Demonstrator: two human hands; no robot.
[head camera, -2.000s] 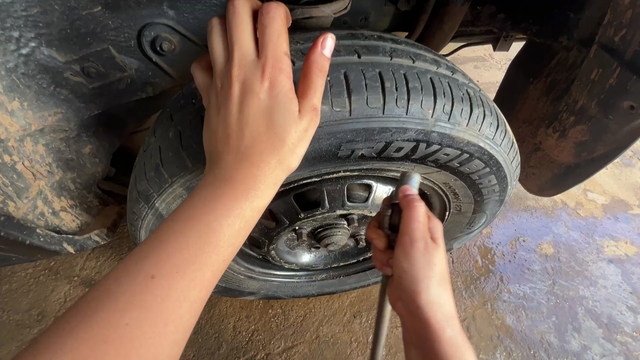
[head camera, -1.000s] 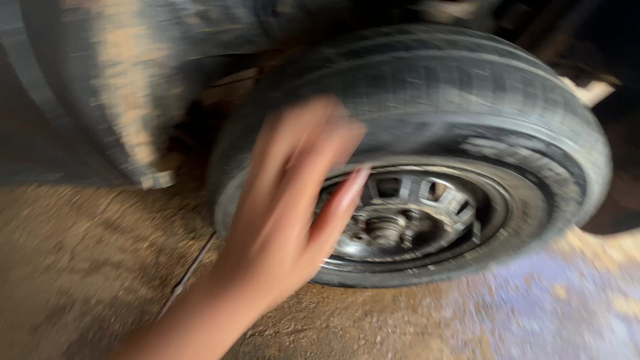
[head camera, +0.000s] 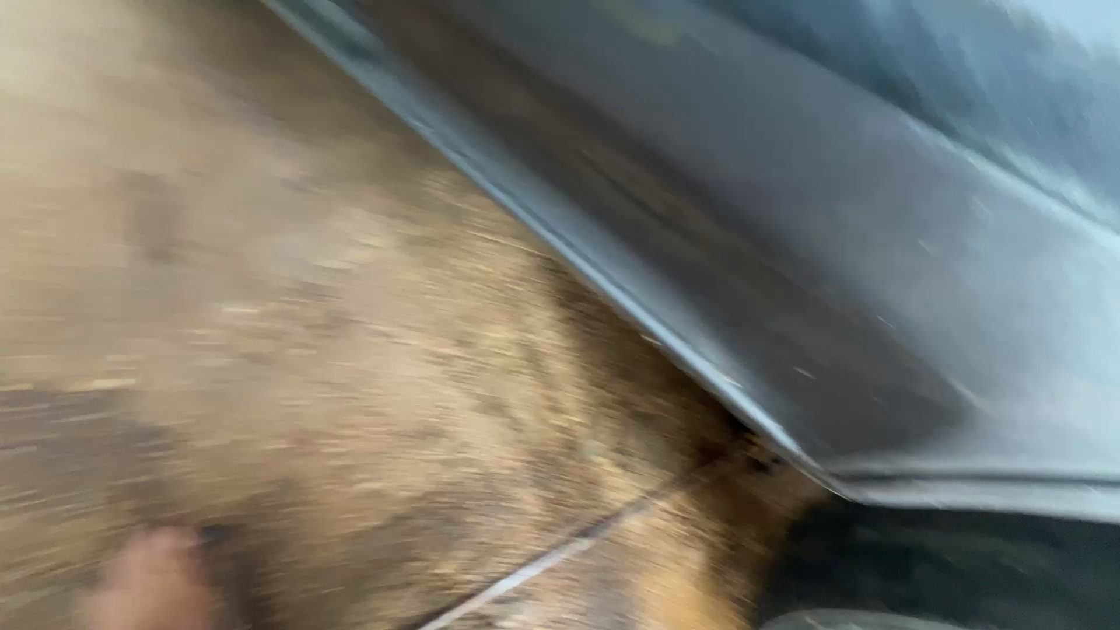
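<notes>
The view is heavily blurred. A skin-coloured shape (head camera: 153, 577) shows at the bottom left edge over the floor, with something dark beside it; whether it is my left hand or another body part cannot be told, nor whether it holds anything. My right hand is out of view. A long thin rod or bar (head camera: 547, 560) runs slantwise along the floor toward the underside of the car body. At the bottom right, the edge of the tyre (head camera: 849, 620) just shows inside the dark wheel arch (head camera: 945, 560).
The car's grey lower body panel (head camera: 840, 262) fills the upper right, its sill edge (head camera: 560, 236) slanting down to the wheel arch. Brown, stained floor (head camera: 332, 350) spreads to its left.
The view has swung far left from the wheel to the car's side. Two seconds ago my left hand lay on the tyre and my right held a metal bar; neither grip shows now.
</notes>
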